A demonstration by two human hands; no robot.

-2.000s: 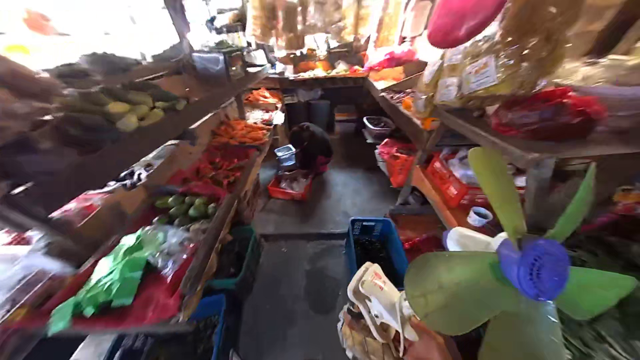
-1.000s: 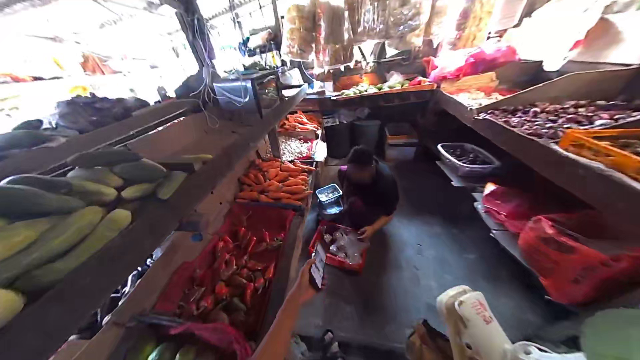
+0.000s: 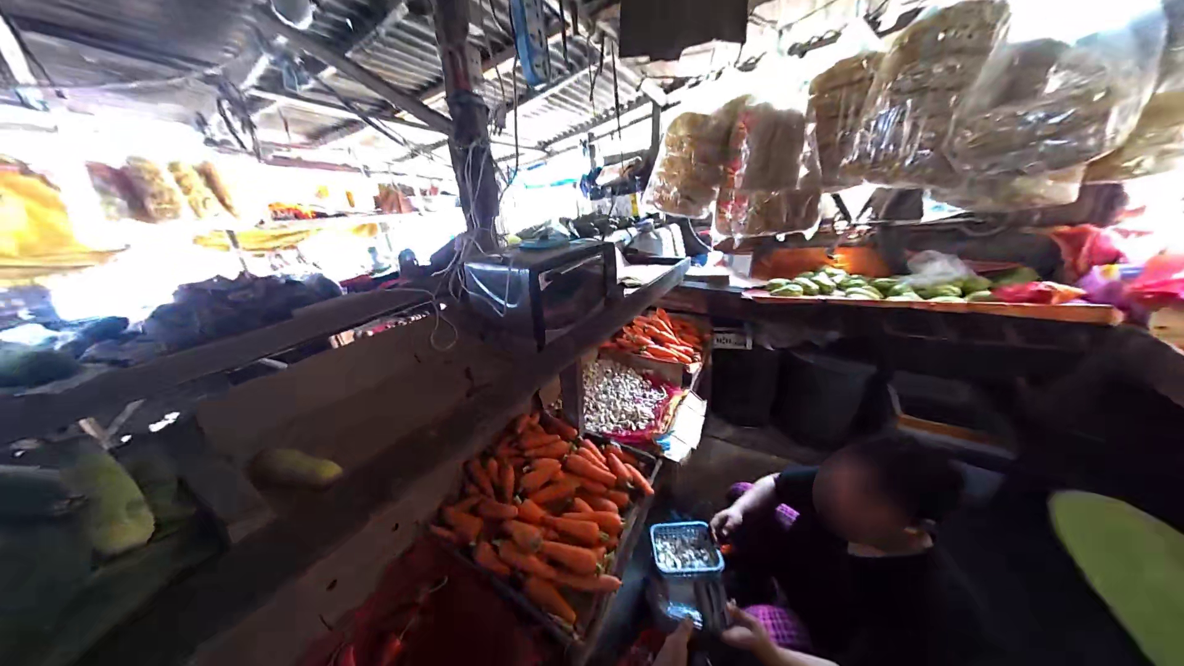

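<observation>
At the bottom edge a small part of my left hand [image 3: 675, 645] shows beside a dark flat object [image 3: 711, 606]; whether its fingers close on that object is unclear. Fingers of a seated person [image 3: 751, 633] are at the object's other side. Just above is a light blue plastic basket [image 3: 686, 548] with small pale pieces in it, near the person's other hand [image 3: 728, 524]. A crate of carrots [image 3: 555, 518] lies left of the basket. My right hand is out of view. One green fan blade [image 3: 1119, 564] reaches in at the right edge.
A wooden shelf [image 3: 388, 444] slants across the left, bearing a dark boxy appliance [image 3: 541, 287] beside a post [image 3: 472, 139]. Garlic bulbs [image 3: 622, 398] lie behind the carrots. Clear bags of packaged food [image 3: 768, 166] hang above a tray of green vegetables [image 3: 869, 285].
My left hand, stretched out with a phone one second ago, is now mostly below the frame. The person's arm has moved towards it. The view has swung up and nearer the person.
</observation>
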